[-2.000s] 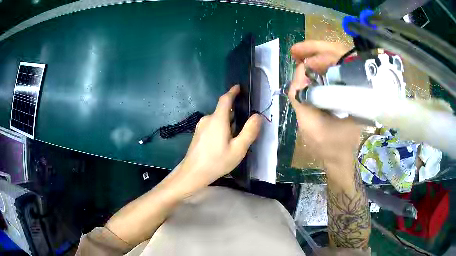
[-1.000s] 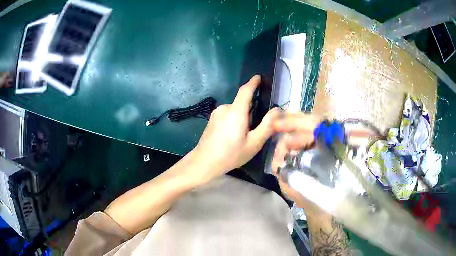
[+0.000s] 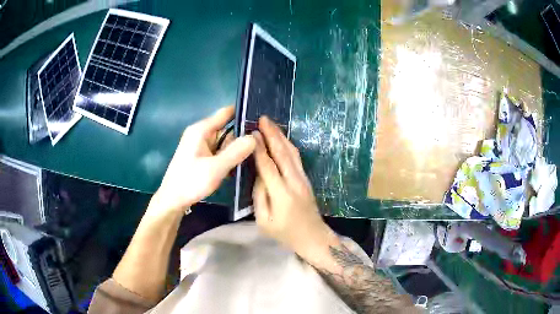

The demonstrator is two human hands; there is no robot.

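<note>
A solar panel (image 3: 270, 83) with dark cells and a white border stands nearly edge-on above the green bench, with a black layer, seemingly the back cover (image 3: 245, 80), along its left side. My left hand (image 3: 206, 156) holds it from the left, with fingers behind it and the thumb at its near part. A bit of black cord shows by the left fingers. My right hand (image 3: 282, 184) lies against the panel's front face with fingers together. The join between panel and cover is mostly hidden.
Several solar panels (image 3: 121, 68) lie overlapping at the left of the green bench (image 3: 190, 55). At right is a tan glue-catch board (image 3: 417, 153) with shiny smears, a crumpled printed cloth (image 3: 491, 184) and a white rag (image 3: 543, 186). A red stool (image 3: 533, 264) stands below right.
The glue gun has left my right hand, which is now on the panel. The panel has moved left and turned so its cells show. The coiled cord is no longer seen lying on the bench.
</note>
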